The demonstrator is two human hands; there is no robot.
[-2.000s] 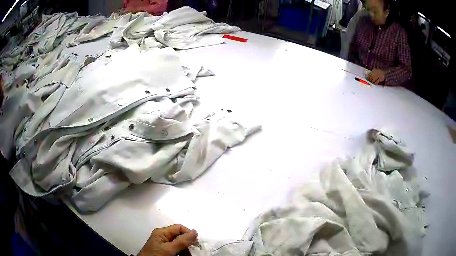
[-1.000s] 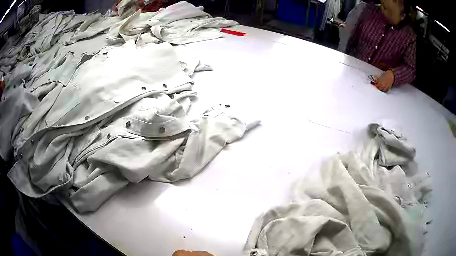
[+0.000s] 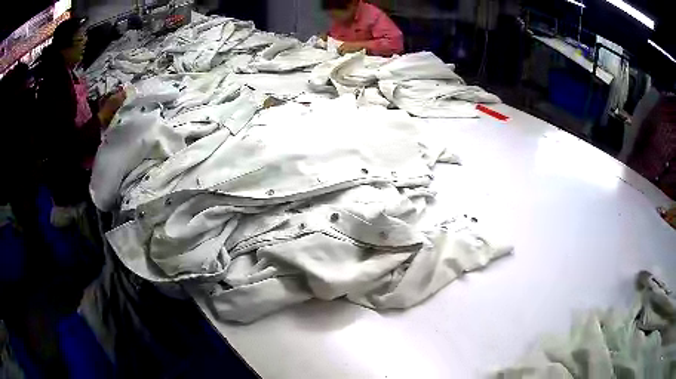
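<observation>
A large heap of pale grey-white garments (image 3: 296,252) lies on the left and middle of the white table (image 3: 563,215). A stitched placket with dark round snaps (image 3: 335,217) runs across its front, and part of the heap overhangs the near table edge. Another pale garment (image 3: 593,348) lies bunched at the lower right, cut off by the frame edge. Neither my left hand nor my right hand is in the picture.
A red item (image 3: 491,112) lies on the far table. A person in pink (image 3: 367,29) is at the far side. A person in dark clothes (image 3: 70,111) stands at left by the heap. A plaid sleeve (image 3: 656,141) shows at the right edge.
The view has turned left, so the heap sits more central and the near garment is mostly out at lower right. The hand at the bottom edge has left the picture.
</observation>
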